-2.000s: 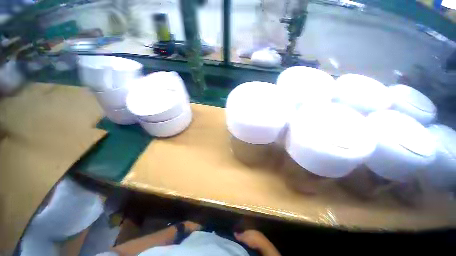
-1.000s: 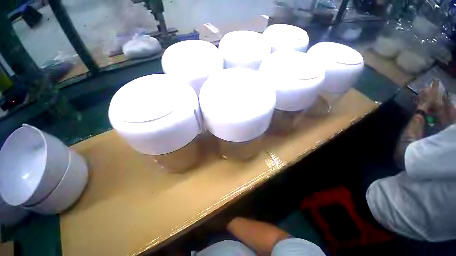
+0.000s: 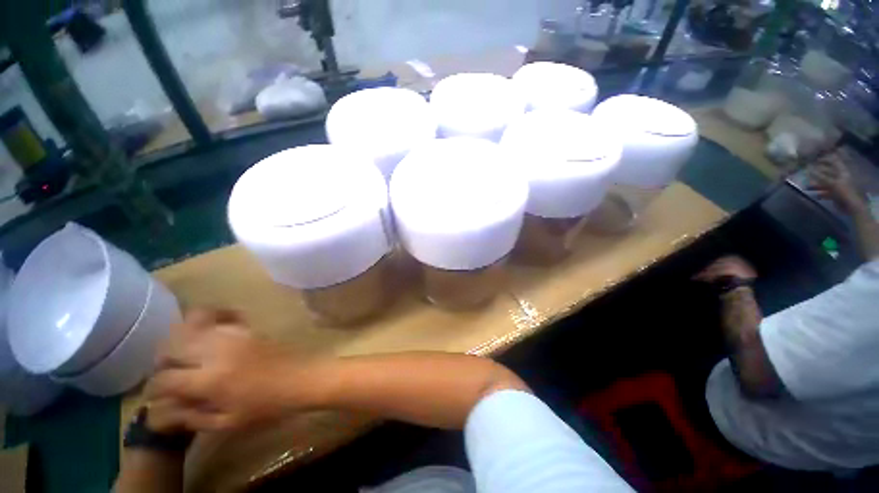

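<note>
A nested stack of white bowls (image 3: 72,298) leans open side up at the left. Several assembled units, each a white rounded top (image 3: 313,207) over a clear lower part (image 3: 357,289), stand grouped on the tan cardboard sheet (image 3: 569,279). My right hand (image 3: 236,371) reaches across the cardboard to the left, just right of the bowl stack. My left hand (image 3: 173,409) is at the lower left, overlapping my right hand. Both hands are blurred and their fingers run together; whether they hold anything does not show.
The green bench surface (image 3: 53,448) shows at the lower left, below the stack. Green frame posts (image 3: 169,72) stand behind. A person in a white shirt (image 3: 819,347) is at the right, with a red object (image 3: 665,404) on the floor nearby. A white bag (image 3: 291,96) lies behind.
Both my hands have come into view at the left beside the bowl stack. The view has shifted slightly. The other person's arms have moved apart. The units stand as before.
</note>
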